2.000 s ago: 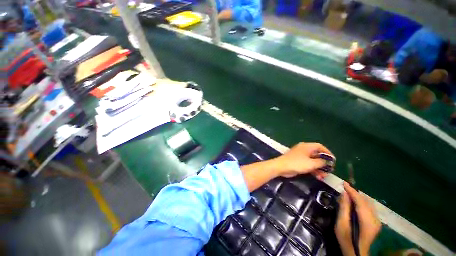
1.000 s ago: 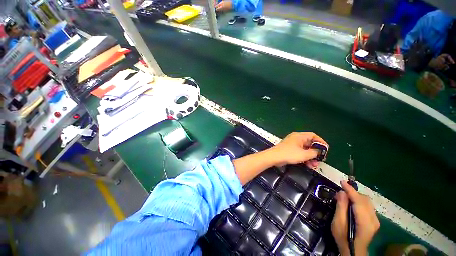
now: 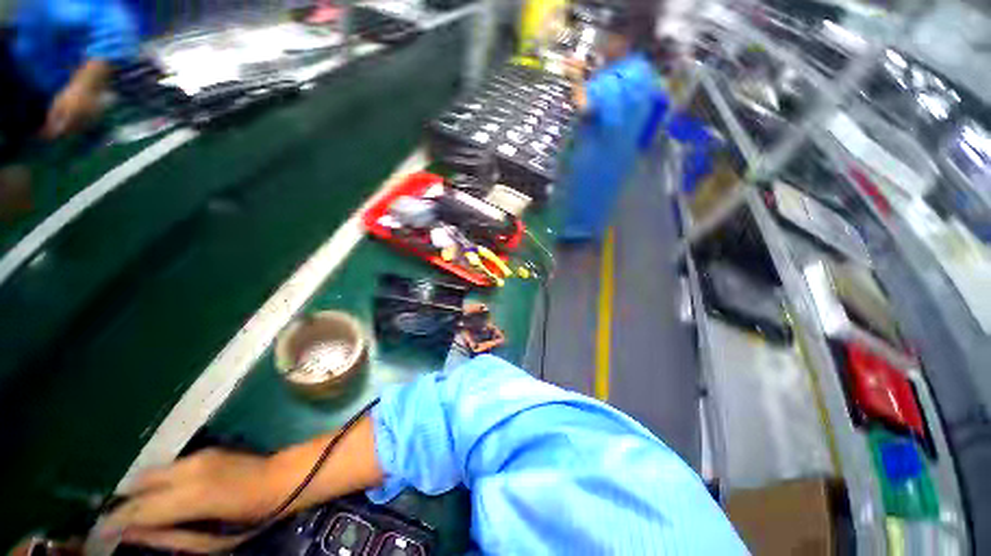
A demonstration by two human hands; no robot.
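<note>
My right hand is at the lower left, blurred, over the belt's white edge. A thin black cable crosses its wrist. Whatever the fingers hold is hidden or too blurred to tell. A small blurred skin-toned patch at the bottom left corner may be part of my left hand; its hold cannot be told. Below my right forearm, part of the black pocketed tray shows, with small dark watch-like units in its pockets, cut off by the bottom edge.
A round tan pot holds whitish bits. Beside it are a black boxy unit and a small orange-and-black piece. Beyond lie a red tool tray with yellow-handled pliers, and a filled black tray. A person in blue stands there; shelving is right.
The view has swung right; the wire reel and papers have left it. The pot, red tool tray and shelving now show. The soldering iron and the unit in my left fingers are no longer discernible.
</note>
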